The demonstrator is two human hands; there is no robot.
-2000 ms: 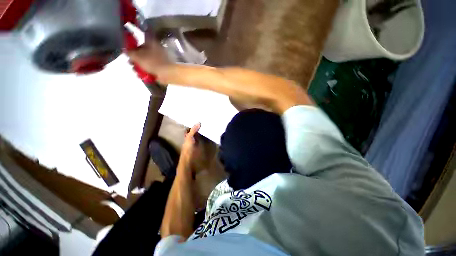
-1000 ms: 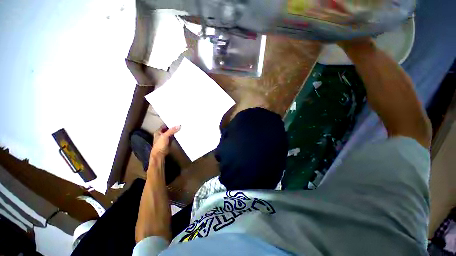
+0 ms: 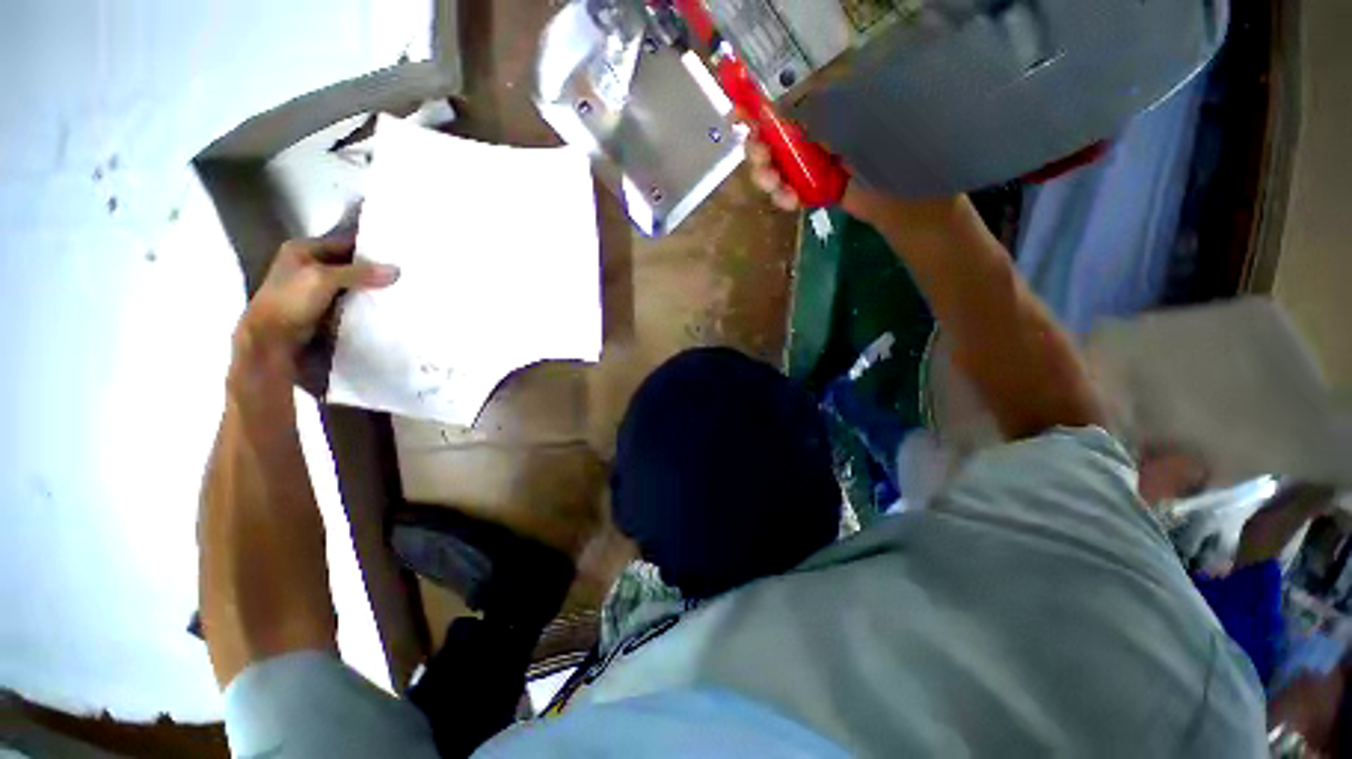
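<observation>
A white-topped cut piece [image 3: 475,274] with curved edges is above the brown table, left of the middle. My left hand [image 3: 304,304] grips its left edge, thumb on top and fingers hidden below. The cutting machine [image 3: 1023,97] is at the top right, cut off by the frame edge. My right hand [image 3: 786,178] is around its red handle [image 3: 779,141], partly hidden by the motor body. The shiny base plate [image 3: 667,141] lies just right of the cut piece, apart from it. The white-topped fabric lay [image 3: 111,297] fills the left side.
The brown table [image 3: 690,282] runs down the middle. Its edge borders a green surface [image 3: 860,289] with scraps. A dark rounded thing [image 3: 727,467] is in front of my body. A person's blue clothing [image 3: 1248,611] and a blurred beige thing [image 3: 1223,378] are at the right.
My left hand and the cut piece have moved up and left, and the piece has turned. The machine has turned, showing the red handle under my right hand. The dark bar and bucket have left view.
</observation>
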